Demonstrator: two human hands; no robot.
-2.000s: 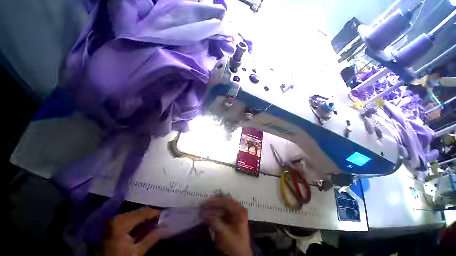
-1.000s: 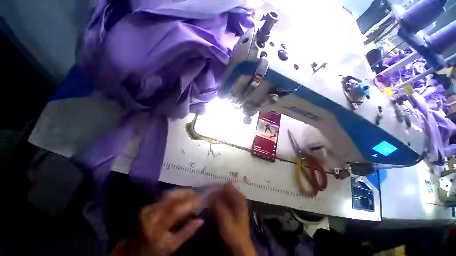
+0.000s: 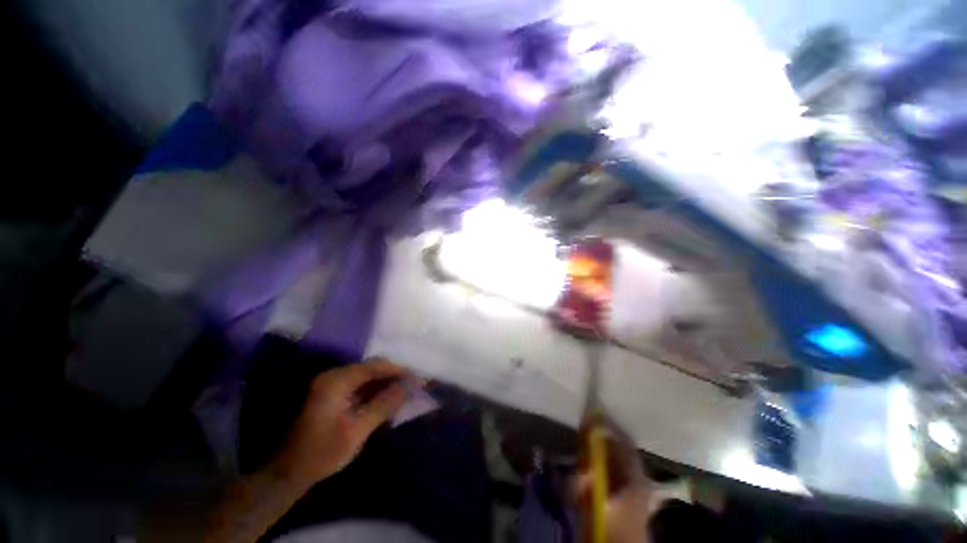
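My left hand (image 3: pixel 345 416) is below the table's front edge and pinches a small pale purple piece (image 3: pixel 415 406) between thumb and fingers. My right hand (image 3: pixel 623 490) is at the table's front edge, blurred, holding the scissors (image 3: pixel 596 451). Their yellow handle loop shows at my fingers and the blades point up towards the phone (image 3: pixel 586 288). Whether the blades are open or closed is too blurred to tell.
A large heap of purple fabric strips (image 3: pixel 392 85) lies at the upper left, with strips hanging over the edge of the white table (image 3: pixel 477 345). The sewing machine (image 3: pixel 732 249) with its bright lamp and blue display stands behind the phone. Purple fabric is at the far right.
My right hand has left the small piece, moved right and taken hold of the scissors, which lay on the table before. My left hand still holds the piece. The camera view has shifted and blurred.
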